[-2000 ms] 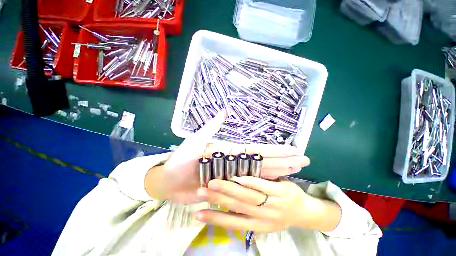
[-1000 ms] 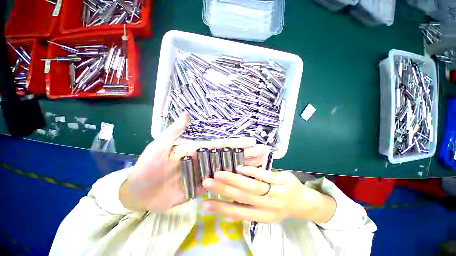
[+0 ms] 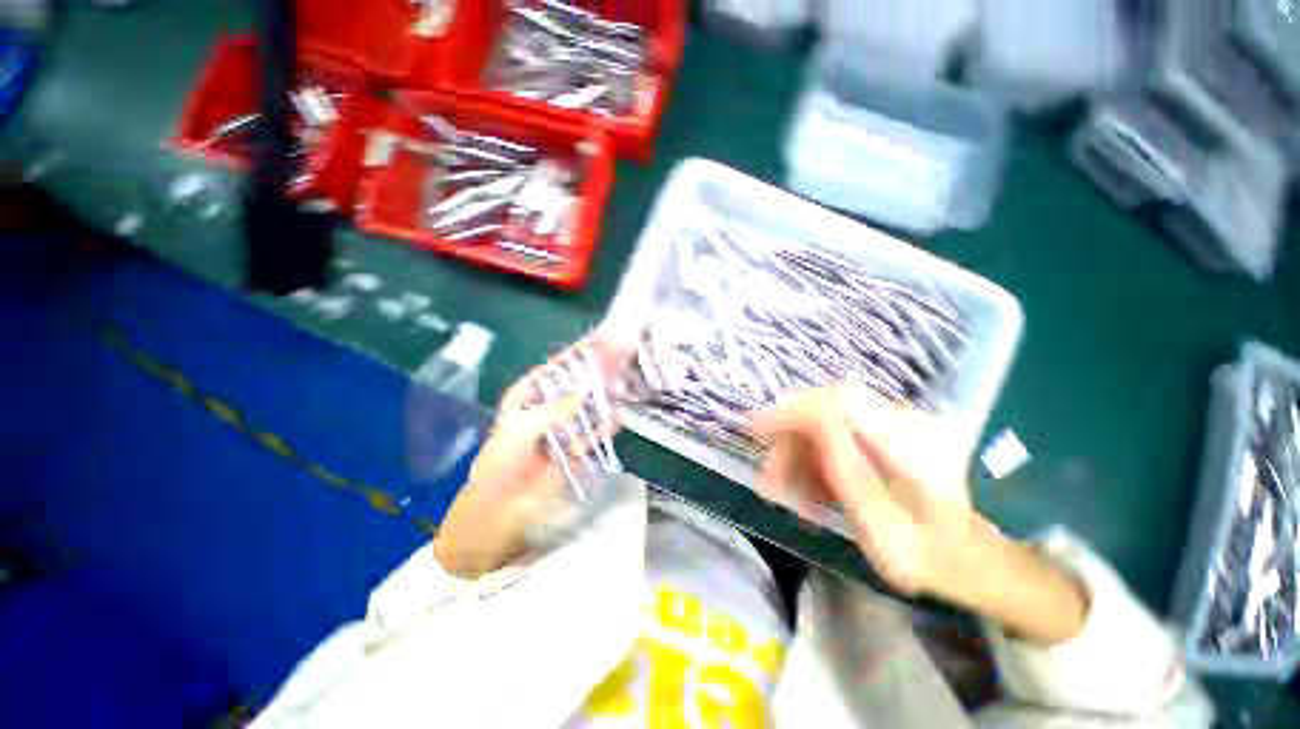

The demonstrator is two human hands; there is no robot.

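The white parts tub (image 3: 998, 335) is heaped with loose silver stepped pins (image 3: 798, 321) in front of me. My left hand (image 3: 520, 456) is at the tub's near left corner and holds several stepped pins (image 3: 578, 427), their thin stems showing. My right hand (image 3: 891, 491) is over the tub's near right edge, blurred, with its fingers bent. I cannot tell if a thing is between its fingers.
Red bins (image 3: 592, 214) with loose pins stand at the back left, beside a black flexible arm (image 3: 278, 157). Clear boxes (image 3: 898, 143) stand at the back. A clear tub of pins (image 3: 1212, 541) is at the right, a white label (image 3: 1004, 453) nearer. White scraps (image 3: 385, 302) lie at left.
The view has turned and shifted. My hands have moved apart. My left hand has tilted and now shows the pins' thin stems; my right hand has left them and is at the tub's near edge.
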